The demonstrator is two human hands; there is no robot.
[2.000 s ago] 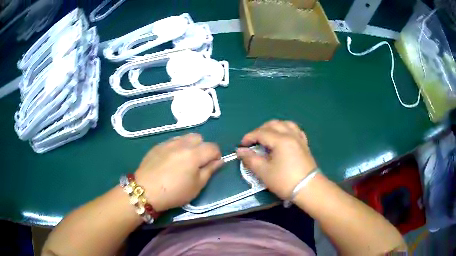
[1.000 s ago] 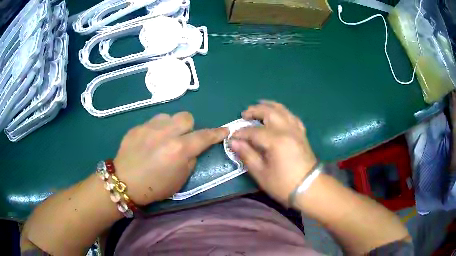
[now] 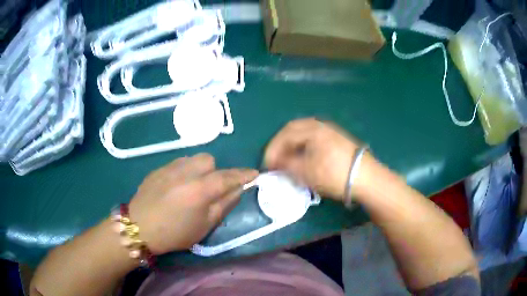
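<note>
A white plastic frame [image 3: 283, 199] lies near the bench's front edge, its round disc to the right and its long oval opening partly hidden under my left hand. My left hand [image 3: 188, 199] lies over the frame's upper left side, index finger stretched to the frame's top edge beside the disc. My right hand [image 3: 315, 156] is above the disc's upper edge, fingers bent together and blurred; whether it holds a thin pin cannot be seen. Thin silvery pins [image 3: 315, 74] lie blurred in front of the brown carton.
Several overlapping white frames [image 3: 199, 118] lie upper left, with a taller stack [image 3: 43, 98] at far left. The open brown carton [image 3: 323, 29] stands at the top. A white cord [image 3: 445, 81] and a clear bag with yellowish contents [image 3: 491, 110] lie right.
My right hand has lifted off the disc to its upper edge, uncovering the disc. My left hand still rests at the frame. The view has shifted slightly.
</note>
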